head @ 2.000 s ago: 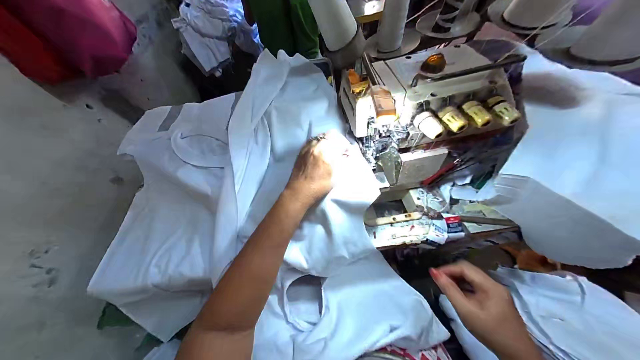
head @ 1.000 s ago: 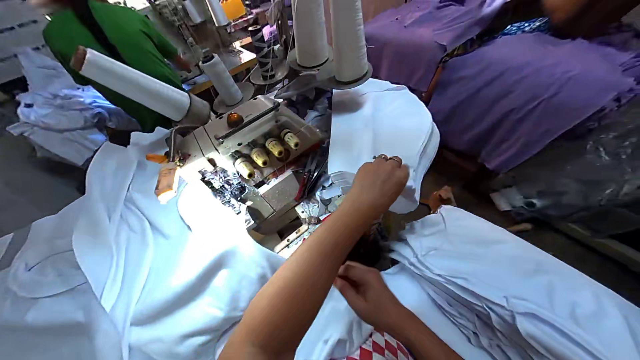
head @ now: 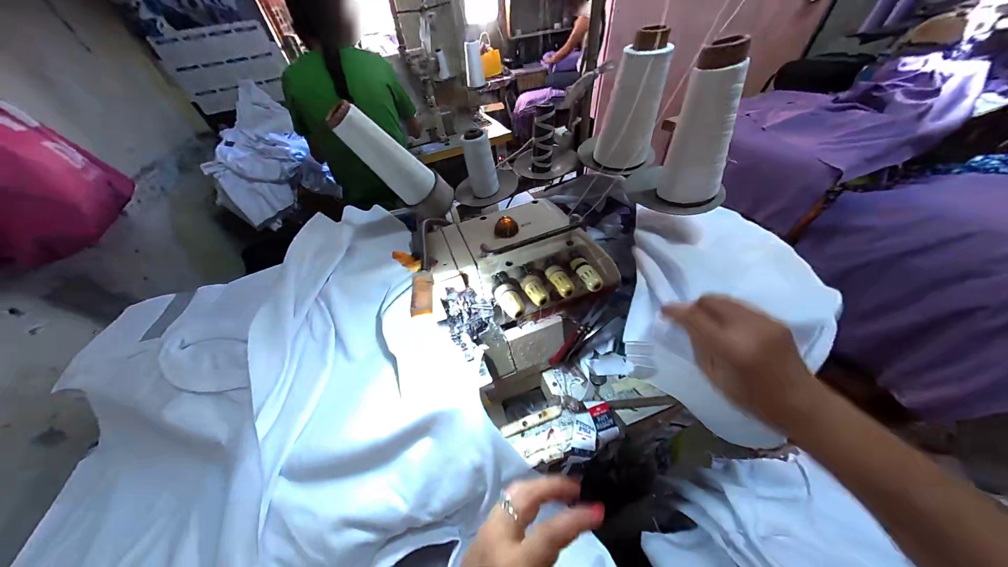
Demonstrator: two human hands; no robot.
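Note:
My left hand, with a ring on one finger, is at the bottom centre, blurred, its fingers apart and holding nothing. My right hand reaches in from the right over a stack of white fabric pieces; it is blurred, and whether it grips cloth cannot be told. Between the fabric piles stands an overlock sewing machine with yellowish tension dials and a lit needle area. A large white garment piece spreads left of the machine and against its front.
Thread cones stand behind the machine; another cone leans left. More white cloth lies lower right, purple fabric at right. Tweezers and small packets lie by the machine. A person in green is behind.
My left hand has drawn back from the white pieces right of the machine to the bottom centre. My right hand has moved up over those pieces. The view has swung left since one second ago.

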